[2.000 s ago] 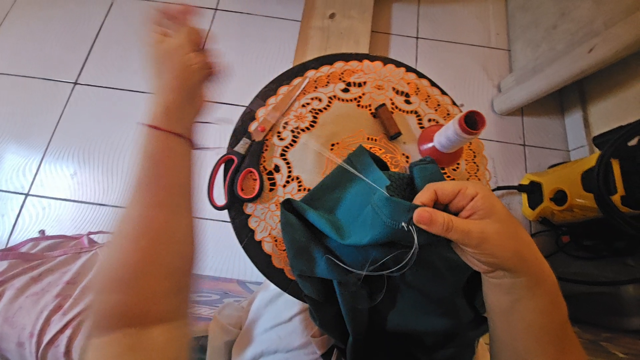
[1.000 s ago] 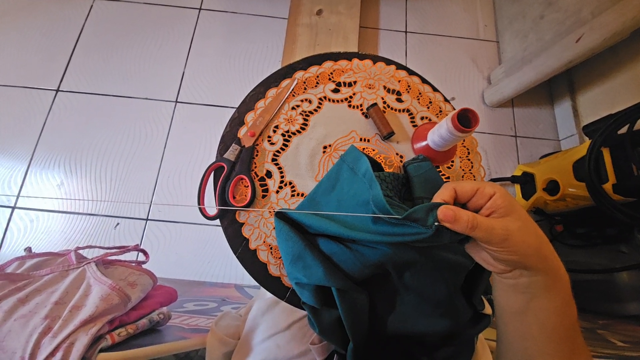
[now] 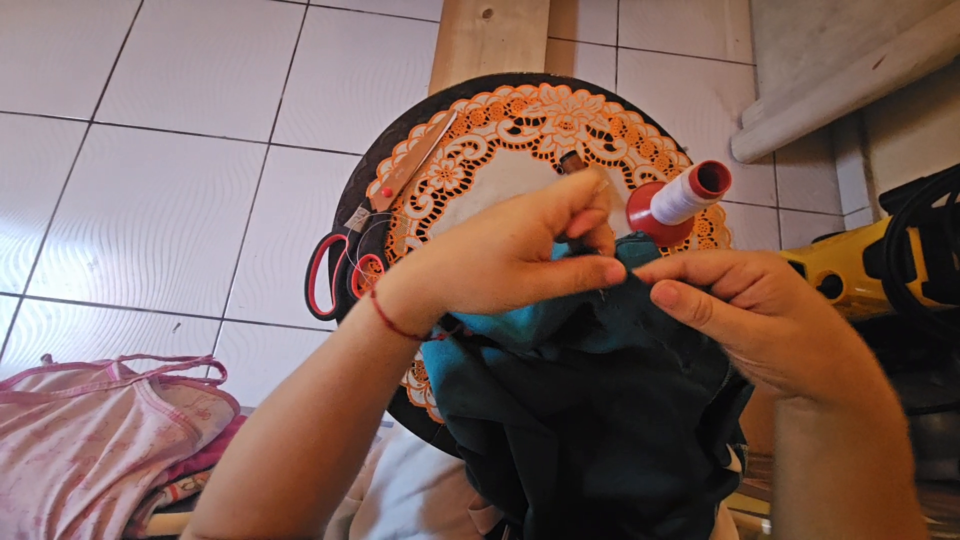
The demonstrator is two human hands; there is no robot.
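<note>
My left hand [image 3: 525, 251], with a red string on its wrist, pinches at the edge of a dark teal cloth [image 3: 585, 390]; a needle is not clearly visible. Close beside it, my right hand [image 3: 720, 300] grips the same cloth between thumb and index finger. A fine white thread [image 3: 360, 232] loops left of my left wrist. Scissors [image 3: 409, 169] with black and red handles lie at the left of the round table. Behind the hands stands a red cone of white thread [image 3: 675, 202]. A small brown spool [image 3: 572, 162] is partly hidden by my left hand.
An orange and white lace doily [image 3: 566, 120] covers much of the round black table [image 3: 360, 176]. Folded pink clothes [image 3: 112, 427] lie at lower left. A yellow and black machine [image 3: 862, 262] stands at right, near a wooden beam [image 3: 847, 82].
My left hand was swung out at upper left, then out of view with a thread stretched leftward; now it is back at the cloth beside my right hand, and the thread hangs slack.
</note>
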